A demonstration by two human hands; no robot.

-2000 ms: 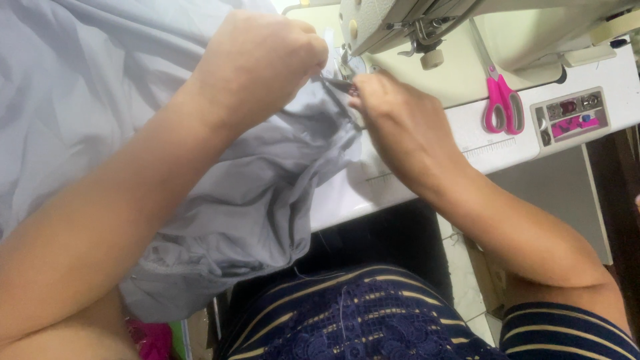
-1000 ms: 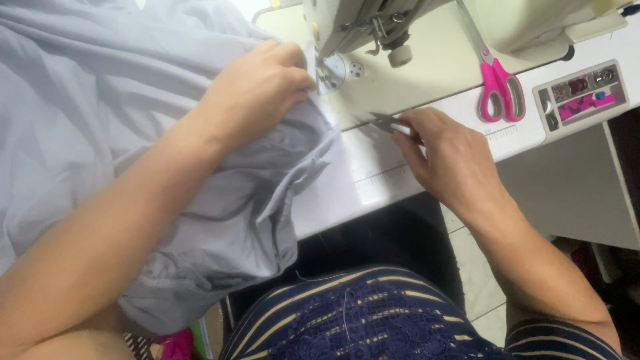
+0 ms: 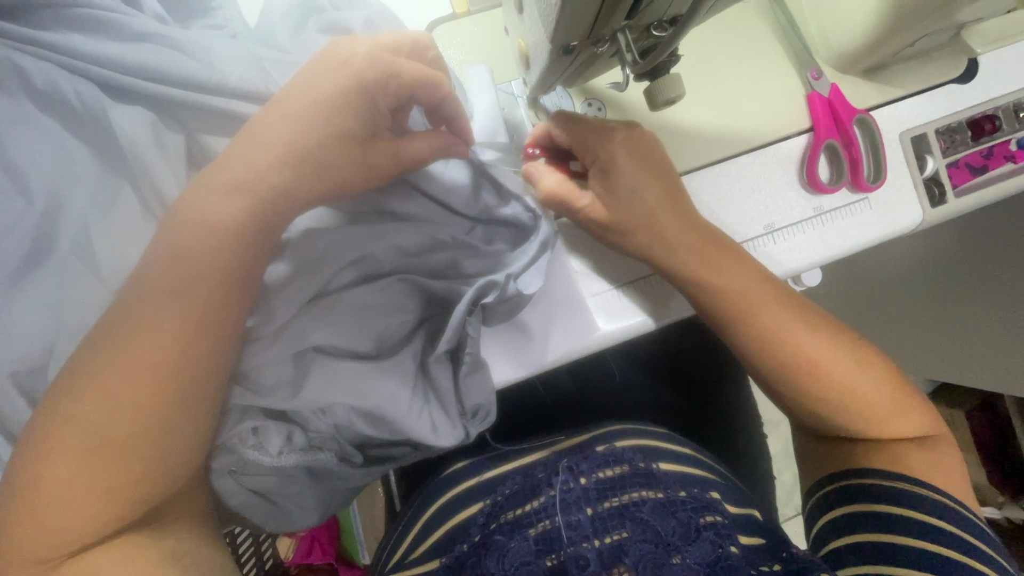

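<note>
Light grey fabric [image 3: 368, 296] spreads over the left side and hangs past the front edge of the sewing machine table. My left hand [image 3: 376, 120] pinches its upper edge between thumb and fingertips. Just to the right, my right hand [image 3: 600, 176] has its fingers curled in; something red shows at the fingertips, either painted nails or part of a small item, and what it holds is mostly hidden. Both hands are below and left of the sewing machine head [image 3: 592, 40], near its needle area, without touching each other.
Pink-handled scissors [image 3: 844, 140] lie on the machine bed to the right. Beside them a compartment tray [image 3: 928, 172] holds bobbins and small items. A printed ruler scale [image 3: 808, 224] runs along the white table edge [image 3: 640, 308]. Dark cloth is below the table edge.
My right hand has moved left and up, back near my left hand, after being apart from it one second ago. A dark pointed tool seen in it then is not clearly visible now.
</note>
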